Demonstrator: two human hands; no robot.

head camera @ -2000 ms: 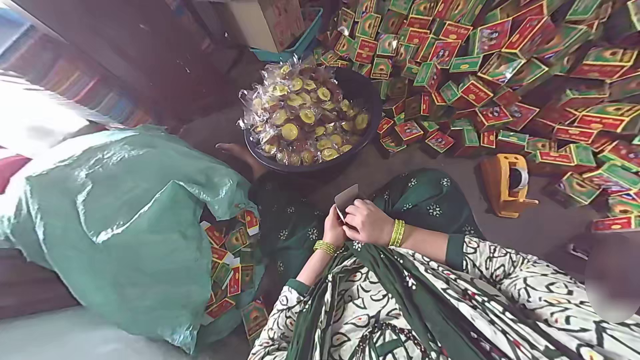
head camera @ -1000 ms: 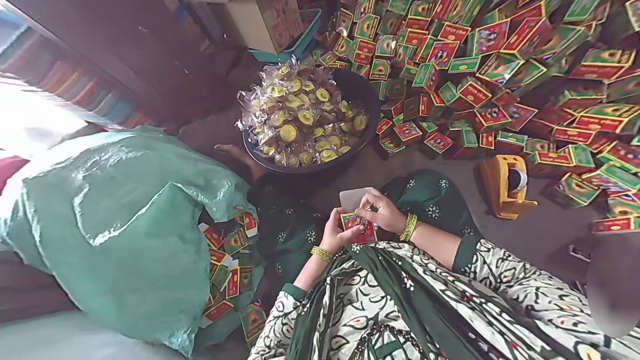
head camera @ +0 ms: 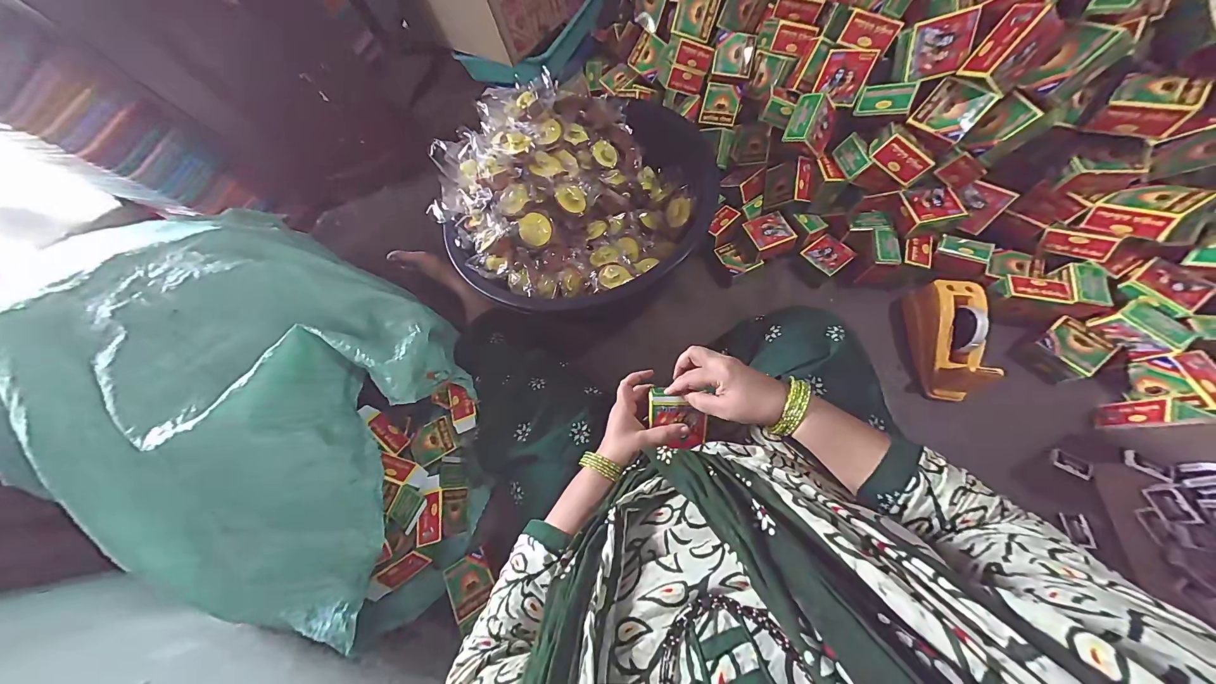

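A small red and green cardboard box [head camera: 679,418] is upright in front of my lap. My left hand [head camera: 632,423] is shut on its left side and lower front. The fingers of my right hand [head camera: 722,385] touch its top edge, where a whitish strip shows; whether they grip it I cannot tell. Beyond my hands stands a dark round tub [head camera: 693,161] heaped with clear plastic packets with yellow discs [head camera: 570,199]. At the left, a green plastic sack [head camera: 209,408] lies with several red and green boxes [head camera: 427,475] at its mouth.
A large heap of red and green boxes [head camera: 902,157] covers the floor at the upper right. An orange tape dispenser [head camera: 940,342] stands right of my knee. Small dark-framed pieces [head camera: 1173,503] lie at the lower right. A teal crate [head camera: 570,52] with a carton [head camera: 503,28] is behind the tub.
The piece between my hands showed a plain greyish side two seconds ago; its printed red face shows now. The grey flap seen one second ago no longer sticks up. My right fingers have moved to its top.
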